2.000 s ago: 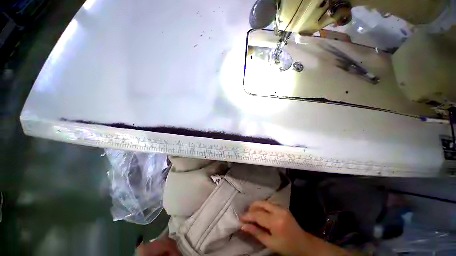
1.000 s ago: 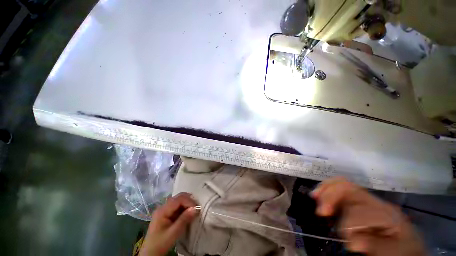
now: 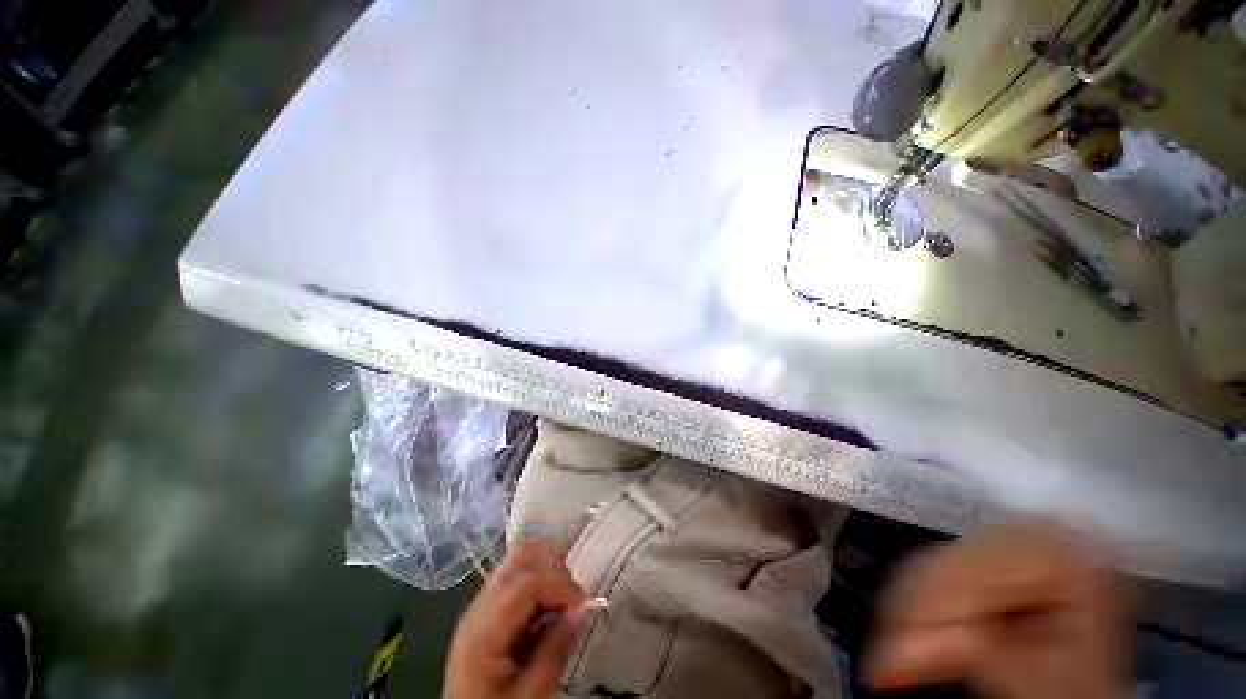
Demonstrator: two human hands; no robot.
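Observation:
Beige trousers [image 3: 738, 553] lie bunched below the table's front edge. The stitched waistband [image 3: 615, 539] runs diagonally, with a belt loop [image 3: 649, 503] across it. My left hand [image 3: 513, 621] is at the left side of the trousers, thumb and fingers pinched together. A small pale strand, which looks like sewing thread [image 3: 597, 602], shows at its fingertips. My right hand [image 3: 1004, 608] is to the right of the trousers, near the table edge, and strongly blurred. Whether it holds anything cannot be seen. No needle can be made out.
The white table [image 3: 547, 205] has a ruler tape [image 3: 601, 406] along its front edge. The cream sewing machine [image 3: 1018, 82] stands at upper right, its lamp lighting the throat plate [image 3: 861, 212]. A slim dark tool [image 3: 1086, 273] lies on its bed. A clear plastic bag [image 3: 424, 478] hangs below the edge.
The view has shifted, so the table and machine sit further right and lower. The pale thread, taut between my hands one second ago, no longer shows as a long line. My right hand is more blurred.

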